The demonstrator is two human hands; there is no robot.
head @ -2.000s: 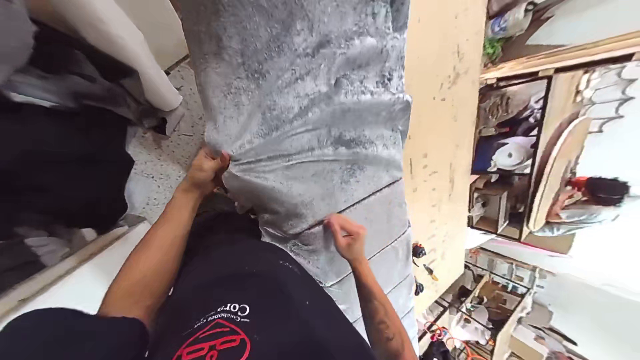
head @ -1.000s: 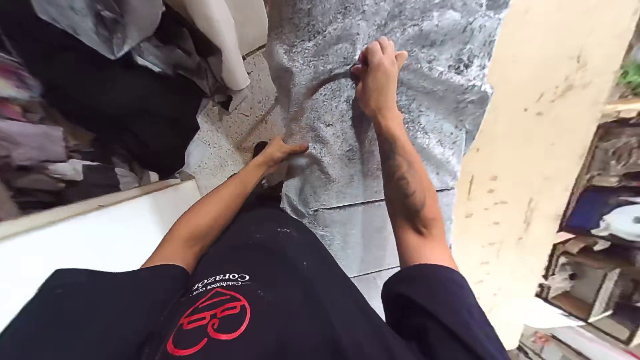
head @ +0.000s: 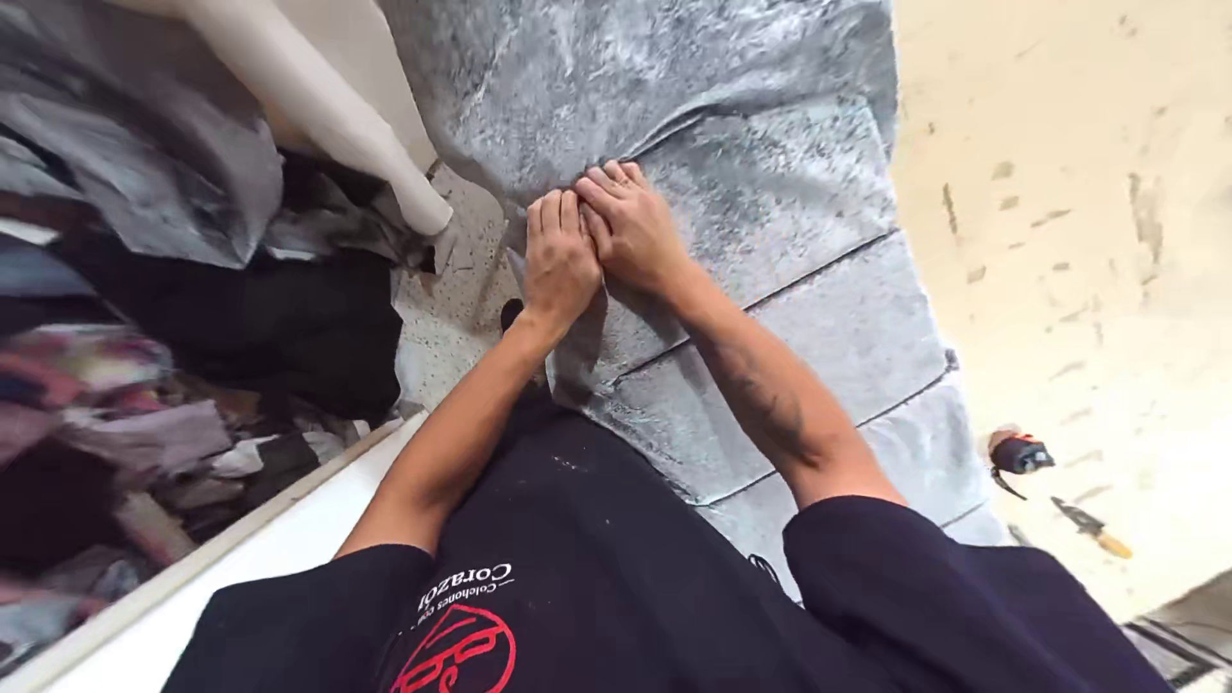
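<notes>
Grey velvet-like fabric (head: 770,192), with dark seam lines across its lower part, covers a long piece in front of me. At its left edge my left hand (head: 561,252) has its fingers curled over the cloth. Right beside it, touching it, my right hand (head: 630,217) also grips the fabric, fingers bent. A fold runs from my fingertips toward the upper right. What lies under the fabric is hidden.
A pale wooden tabletop (head: 1078,289) lies to the right, with a knife (head: 1092,527) and a small dark tool (head: 1020,452) on it. To the left are a pale fabric roll (head: 337,106), a black cloth (head: 250,327) and heaped scraps (head: 164,433) behind a white panel (head: 289,539).
My right hand has come down from the middle of the fabric to the left edge, beside my left hand. Both hands now hold the cloth there. The view has shifted.
</notes>
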